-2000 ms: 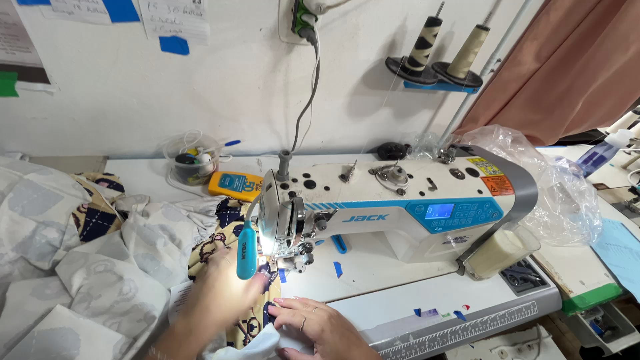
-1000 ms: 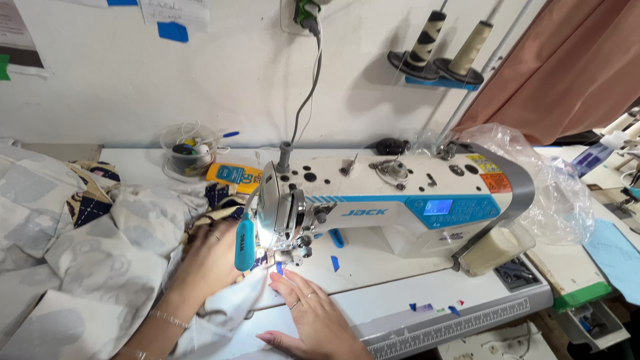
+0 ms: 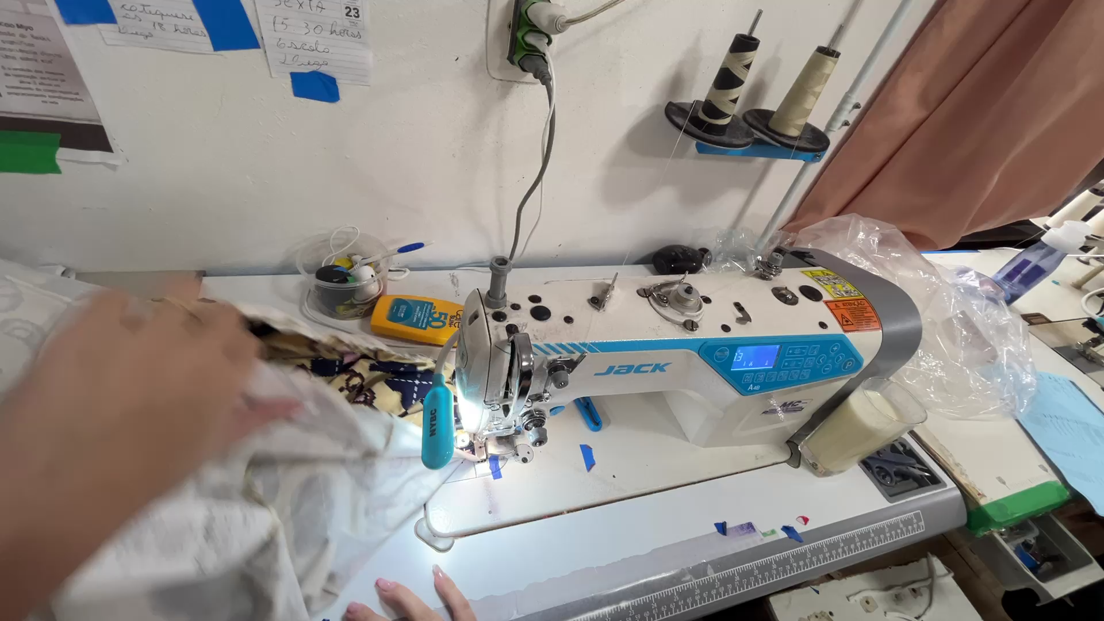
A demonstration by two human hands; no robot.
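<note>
A Jack sewing machine [image 3: 638, 371] stands on the white table, its needle area lit by a small blue lamp [image 3: 438, 424]. My left hand [image 3: 147, 405], blurred, is at the left over the pale underside of a patterned fabric [image 3: 336, 483]; whether its fingers grip the cloth is unclear. The fabric's dark and cream printed side shows behind the fold, and its edge reaches the presser foot. My right hand [image 3: 414, 599] rests on the table's front edge, below the machine bed, fingers apart and holding nothing; only its fingers show.
Behind the fabric are a clear tub of small items [image 3: 341, 280] and a yellow box [image 3: 416, 319]. A tilted cup of pale content [image 3: 862, 427] stands beside the machine's right end, near crumpled clear plastic [image 3: 957, 336]. Two thread cones [image 3: 729, 82] hang on the wall stand.
My left hand has moved from beside the needle to the far left, and the fabric is folded over with its pale side up. My right hand has moved off the cloth toward the front edge.
</note>
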